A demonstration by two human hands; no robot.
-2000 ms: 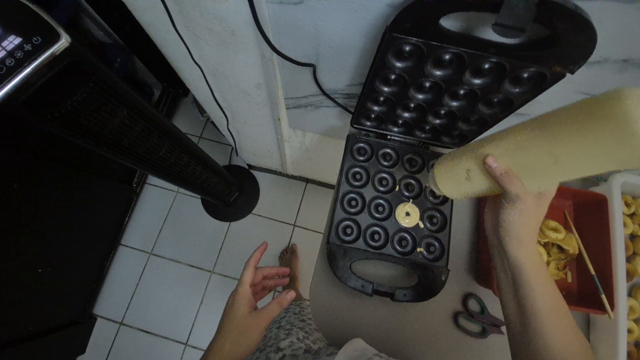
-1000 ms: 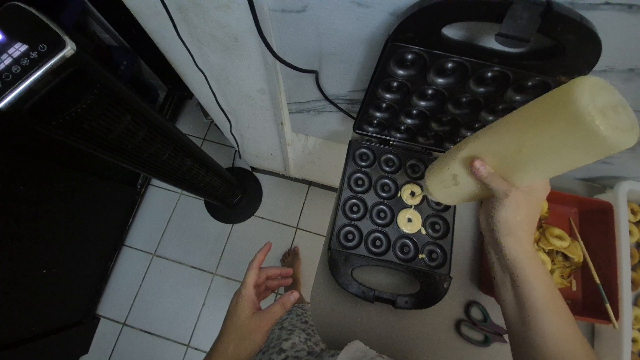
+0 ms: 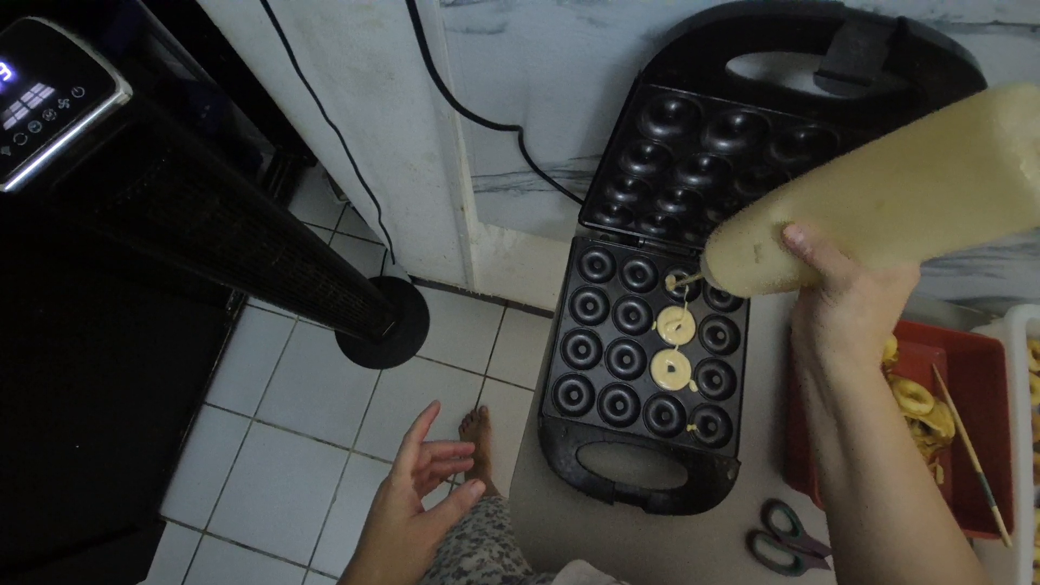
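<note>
My right hand (image 3: 853, 301) grips a large squeeze bottle (image 3: 877, 195) of pale yellow batter, tilted so its nozzle end points down left. A thin stream of batter runs from it into a ring well in the third column, nearest the hinge row. Below lies the black mini doughnut maker (image 3: 621, 349), its lid (image 3: 707, 154) raised. Two wells in that column hold batter rings (image 3: 671, 370), and small drips lie beside them. My left hand (image 3: 422, 496) holds nothing, fingers apart, to the left of the maker above my lap.
Green-handled scissors (image 3: 786, 540) lie right of the maker's handle. A red tray (image 3: 987, 390) holds doughnut pieces and a wooden stick (image 3: 971, 455); a white container (image 3: 1022, 390) stands at the far right. A black tower fan (image 3: 236, 219) stands on the tiled floor at left, and cords hang along the wall.
The right hand has moved the bottle up along the third column toward the hinge. Two seconds ago one well there held a full batter ring; now two do, and batter enters a third.
</note>
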